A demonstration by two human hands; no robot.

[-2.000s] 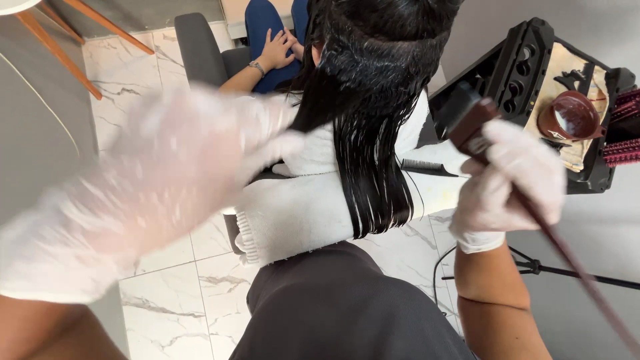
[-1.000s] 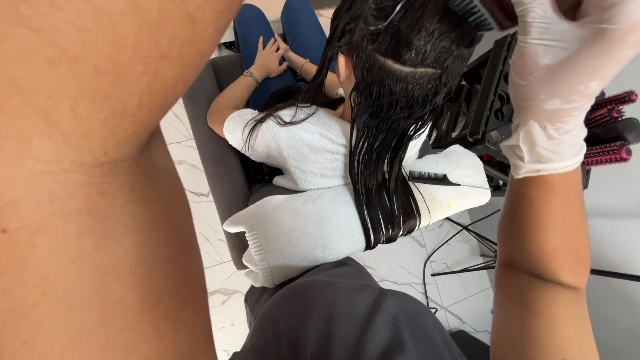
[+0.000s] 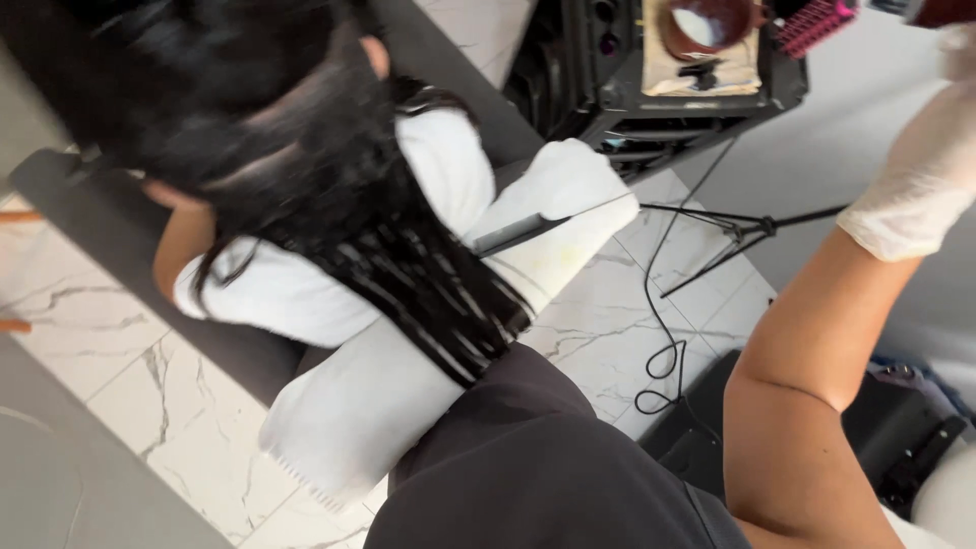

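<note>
My right hand [image 3: 926, 152], in a translucent white glove, is raised at the right edge, its fingers partly cut off by the frame. Just above the fingers, part of a dark reddish tool [image 3: 944, 12] with bristles shows at the top right corner. My left hand is out of view. A seated person's long dark wet hair [image 3: 412, 267], parted in sections, hangs over a white towel [image 3: 358, 404] laid across the chair back. On the towel, right of the hair, lies a dark tail comb [image 3: 526, 232].
A black trolley [image 3: 625, 110] holds a dark red bowl [image 3: 705, 27] of white cream, a black clip [image 3: 698, 75] and a pink-bristled brush [image 3: 812, 27]. Black stand legs [image 3: 751, 226] and a looping cable [image 3: 662, 305] are on the marble-patterned floor. A black case [image 3: 701, 450] stands lower right.
The view has swung and tilted strongly. My left arm, large at the left a second ago, has left view. My right hand with the bristled tool is now farther from the hair.
</note>
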